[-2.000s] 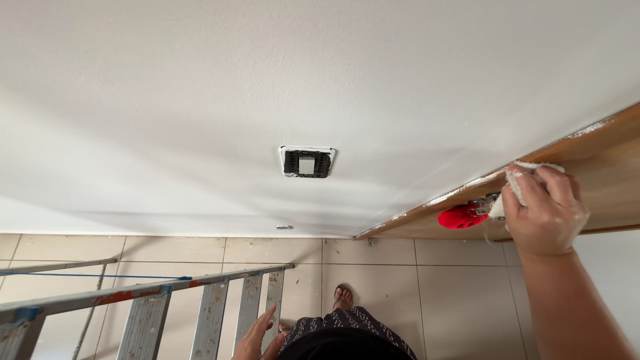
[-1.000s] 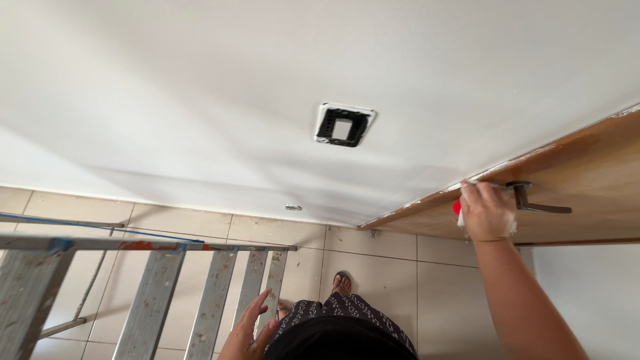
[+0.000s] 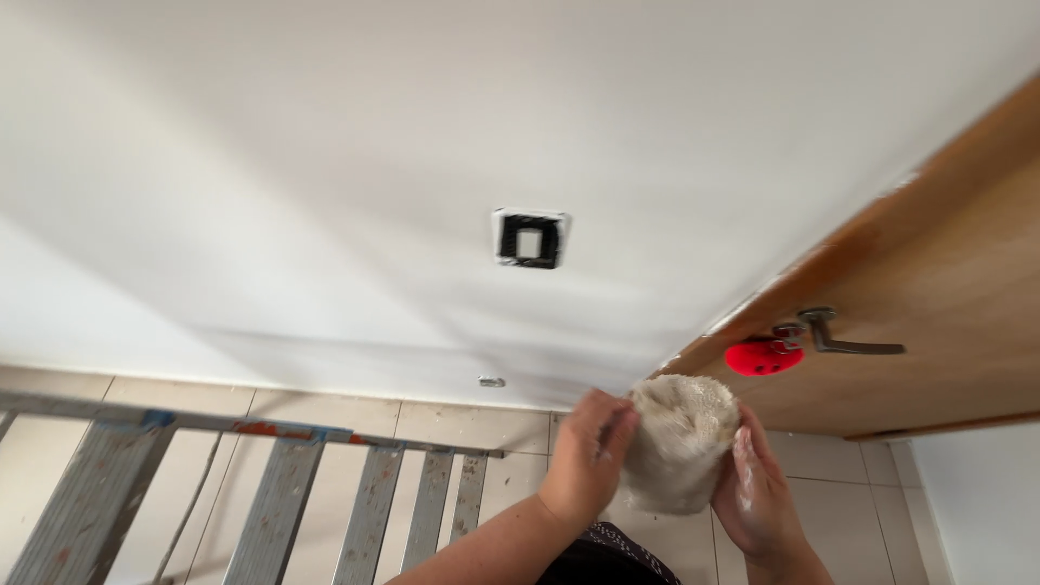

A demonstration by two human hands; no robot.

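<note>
A fluffy off-white cloth or fleece pad (image 3: 678, 443) is held between my two hands, low and right of centre. My left hand (image 3: 591, 447) grips its left side, and my right hand (image 3: 751, 479), with white smears on the fingers and palm, grips the right side. Beyond them is the wooden door (image 3: 934, 292) with a metal lever handle (image 3: 857, 341). A red plush ornament (image 3: 764, 357) hangs from the keys by the handle. White marks run along the brown door frame (image 3: 821, 256) where it meets the white wall (image 3: 366, 162).
An uncovered switch (image 3: 530, 239) with a black surround is set in the wall, and a small fitting (image 3: 491, 381) sits lower down. A paint-spattered metal ladder (image 3: 276, 496) stands at lower left on the beige floor tiles (image 3: 455, 422). Another white wall (image 3: 983, 487) is at far right.
My right hand has left the door frame edge, bringing the cloth lower and in front of my body. My left hand, earlier apart beside the ladder, now holds the cloth too.
</note>
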